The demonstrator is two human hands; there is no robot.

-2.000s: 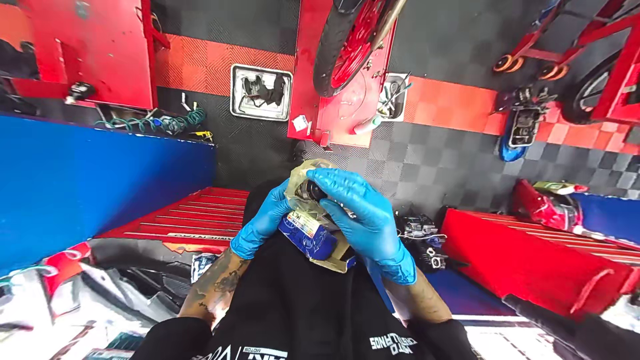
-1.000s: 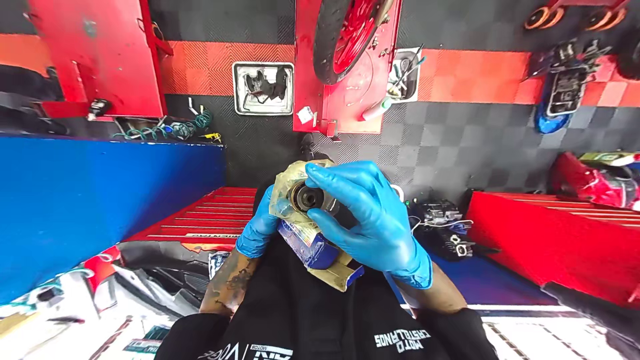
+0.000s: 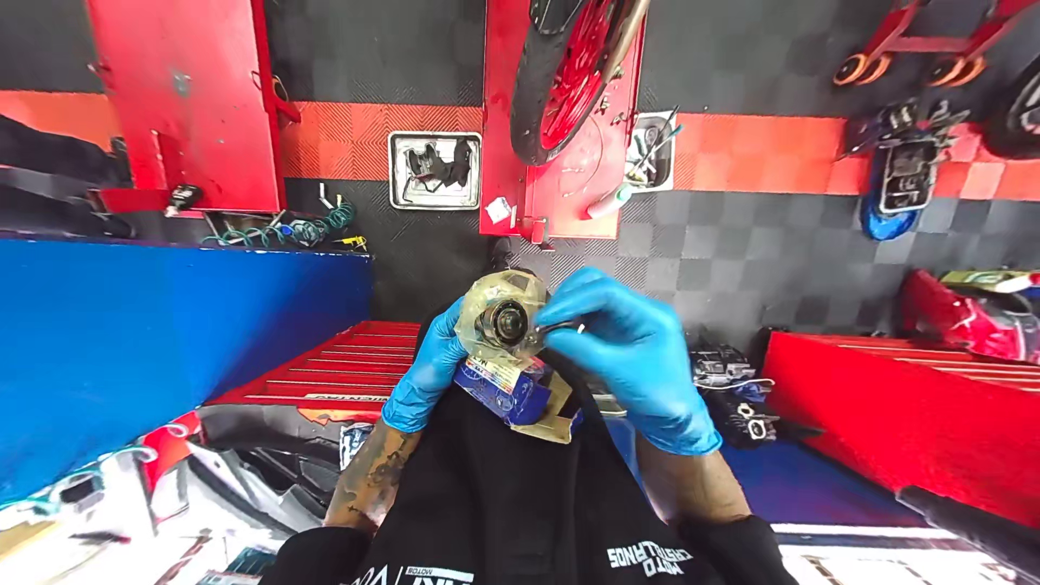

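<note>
Blue gloves cover both hands. My left hand point(image 3: 431, 370) holds a yellowish translucent plastic bag point(image 3: 487, 296) with a dark, round metal part point(image 3: 509, 322) showing in its opening. Against the same hand, just below the bag, is an open blue cardboard box point(image 3: 504, 390) with its flap spread. My right hand point(image 3: 630, 353) is to the right of the bag, its thumb and fingers pinched on a small dark part point(image 3: 561, 327) close to the bag's edge. The fingers partly hide that small part, so its kind cannot be told.
Ahead, a motorcycle wheel point(image 3: 561, 89) stands on a red lift point(image 3: 512, 195), with metal trays point(image 3: 394, 171) on the floor at both sides. Red tool cabinets point(image 3: 853, 414) flank me. A blue panel point(image 3: 162, 341) is at left; engine parts point(image 3: 723, 382) lie at right.
My right hand has moved off the round part to the right, and a small dark part now shows in its fingers. The left hand still holds the bag and box.
</note>
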